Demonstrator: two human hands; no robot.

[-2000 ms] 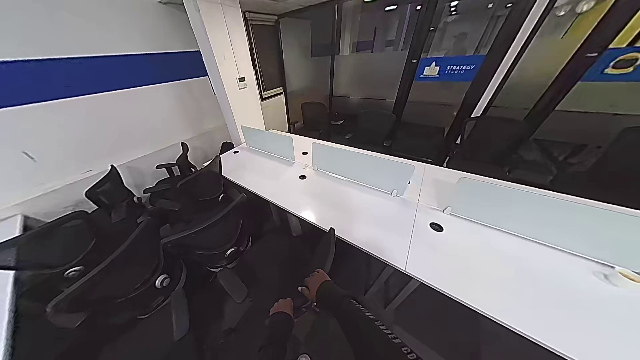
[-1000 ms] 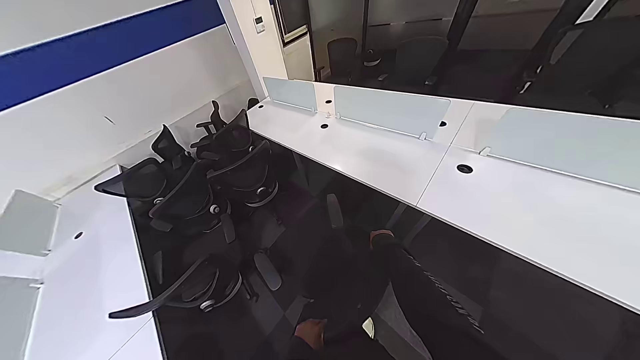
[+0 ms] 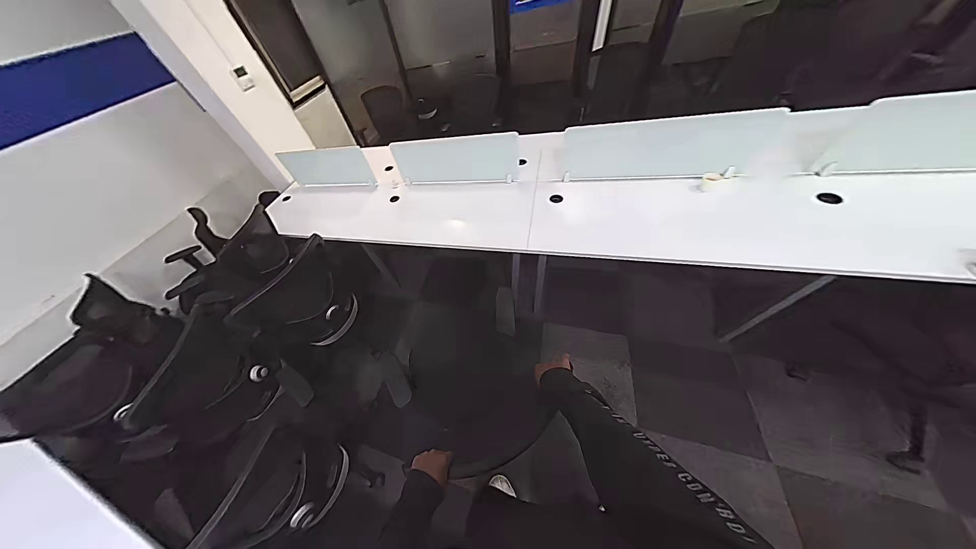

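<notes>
A black office chair (image 3: pixel 476 381) stands in front of me at the lower middle, its backrest nearest my body and its armrests pointing toward the desk. My left hand (image 3: pixel 432 463) is closed on the near left edge of the backrest. On the right edge of that backrest my right hand (image 3: pixel 554 368) is closed too. Both of my sleeves are dark, and the right one bears writing. The chair's base is too dark to make out.
Several black office chairs (image 3: pixel 206 366) crowd together at the left by the wall. A long white desk (image 3: pixel 473 221) with frosted divider panels (image 3: pixel 675 149) runs across beyond the chair; a tape roll (image 3: pixel 711 182) lies on it. Another white desk (image 3: pixel 65 503) is at the lower left. Dark carpet tiles (image 3: pixel 686 389) cover the floor.
The view has swung. My hands were close together two seconds ago and are now apart on the two sides of the chair's backrest.
</notes>
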